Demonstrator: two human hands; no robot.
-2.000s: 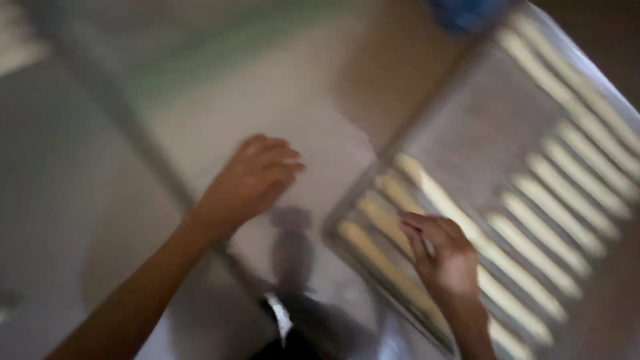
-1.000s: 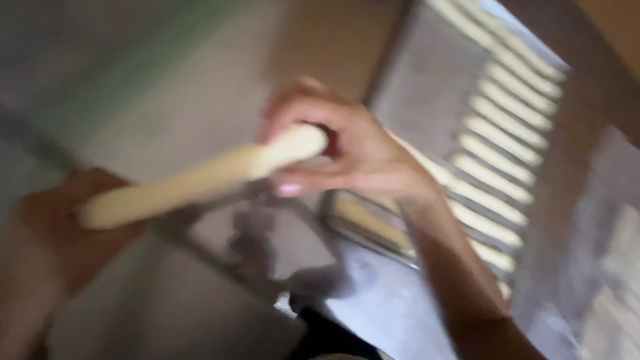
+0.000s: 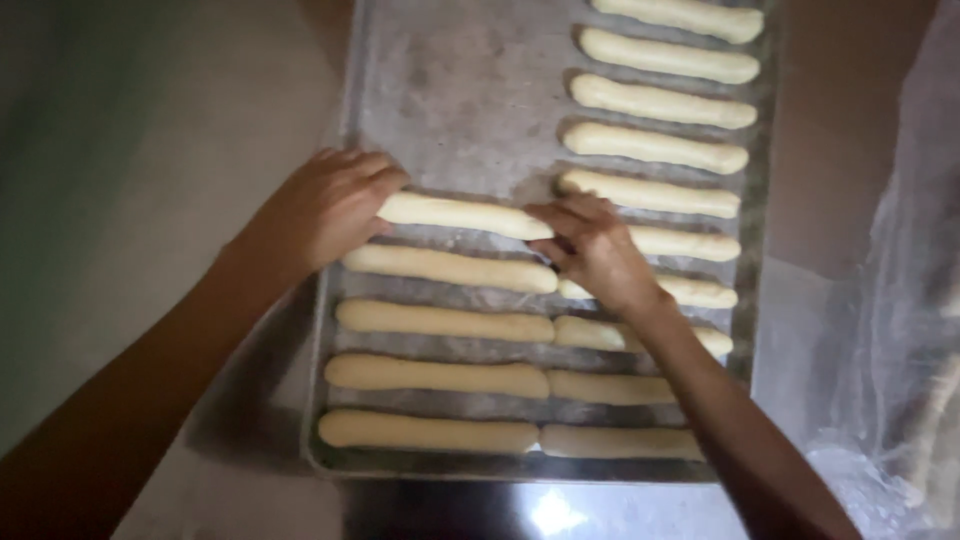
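A pale dough stick (image 3: 463,215) lies crosswise over the metal baking tray (image 3: 457,97), its two ends held between my hands. My left hand (image 3: 330,202) grips its left end at the tray's left rim. At its right end, the fingers of my right hand (image 3: 592,244) pinch the dough. Just below is another dough stick (image 3: 450,268), with several more in rows toward the near rim. A right-hand column of dough sticks (image 3: 656,148) runs up the tray; my right hand and forearm cover parts of some. Whether the held stick touches the tray is unclear.
The tray rests on a shiny metal surface (image 3: 637,510) with a bright reflection near its front. Crumpled clear plastic sheeting (image 3: 862,420) lies at the right. A pale surface (image 3: 225,97) extends along the left of the tray.
One second ago both hands held a dough stick left of the tray; now they hold one over the tray. Two seconds ago my left hand was empty. The view has turned strongly.
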